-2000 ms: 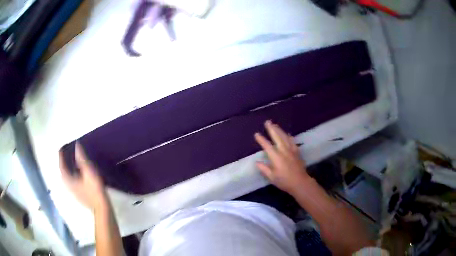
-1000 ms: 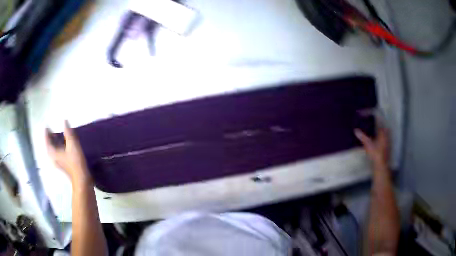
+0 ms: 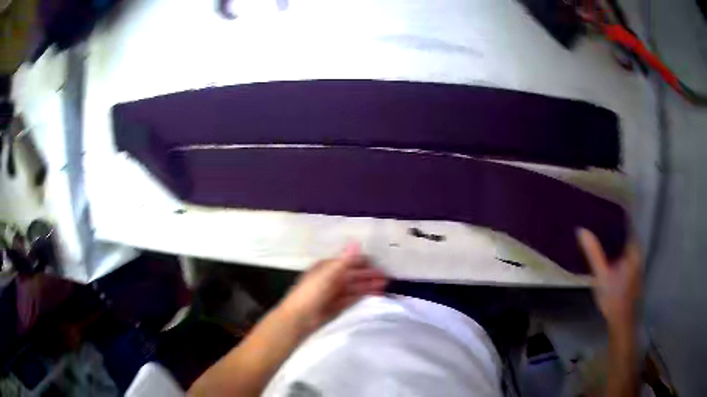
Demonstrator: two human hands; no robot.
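Two dark purple band panels lie lengthwise on the white table (image 3: 271, 248). The far panel (image 3: 356, 112) lies flat. The near panel (image 3: 333, 182) touches it at the left end, and its right end bends towards me, with white cloth showing between them. My right hand (image 3: 616, 275) is at the near panel's right end, fingertips at its edge; whether it pinches the cloth is unclear. My left hand (image 3: 341, 283) is off the panels at the table's front edge, holding nothing visible, fingers loosely curled and blurred.
The black iron (image 3: 554, 19) with its red-orange hose sleeve (image 3: 639, 50) is at the back right. Small dark scraps (image 3: 426, 234) lie near the front edge. Dark cloth (image 3: 77, 23) is at the back left. Cloth heaps (image 3: 46, 310) are below left.
My left hand has left the panels' left end and moved right to the front edge. The near panel's right end has swung towards me with my right hand, widening the gap.
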